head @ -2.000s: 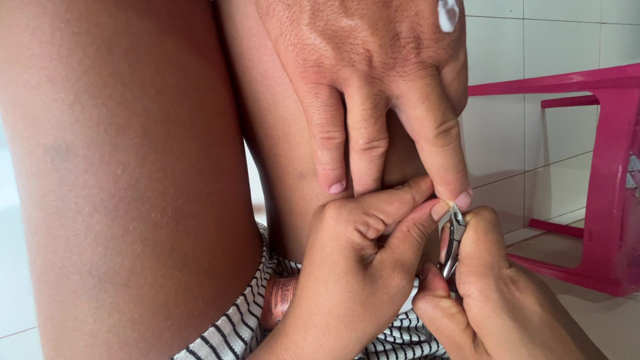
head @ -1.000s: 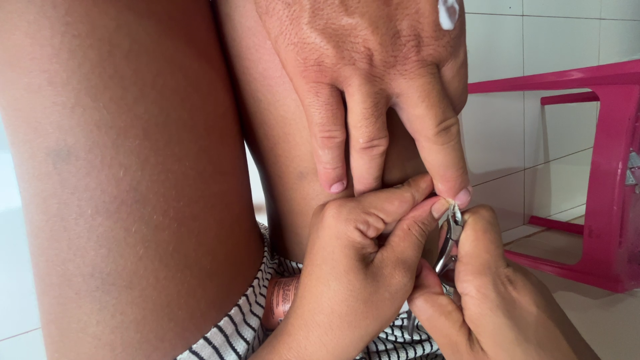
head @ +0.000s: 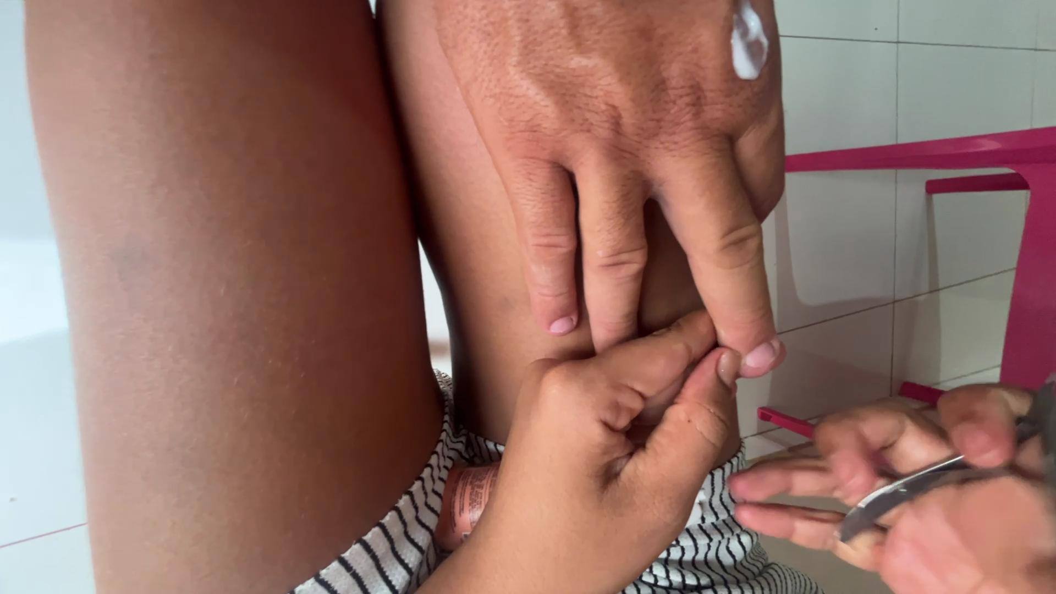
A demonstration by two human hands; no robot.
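Note:
My left hand (head: 627,421) pinches a finger of another person's hand (head: 619,157), its thumb and index tips beside that finger's nail. The other person's hand lies palm down over my thigh, with a smear of white cream (head: 749,43) near its upper right edge. At the lower right, my right hand (head: 932,487) holds a metal cuticle nipper (head: 899,491), turned so that a curved handle shows. Its jaws cannot be made out. The nipper is apart from the other person's fingers.
My bare thighs (head: 239,289) lie side by side, with black-and-white striped cloth (head: 726,536) at the bottom. A pink container with writing (head: 469,502) rests between them, partly behind my left forearm. A magenta plastic stool (head: 1031,280) stands at the right before the tiled wall (head: 841,91).
My right hand has moved away from the other person's fingertip to the lower right, and the nipper has turned in it. My left hand and the other person's hand have stayed in place.

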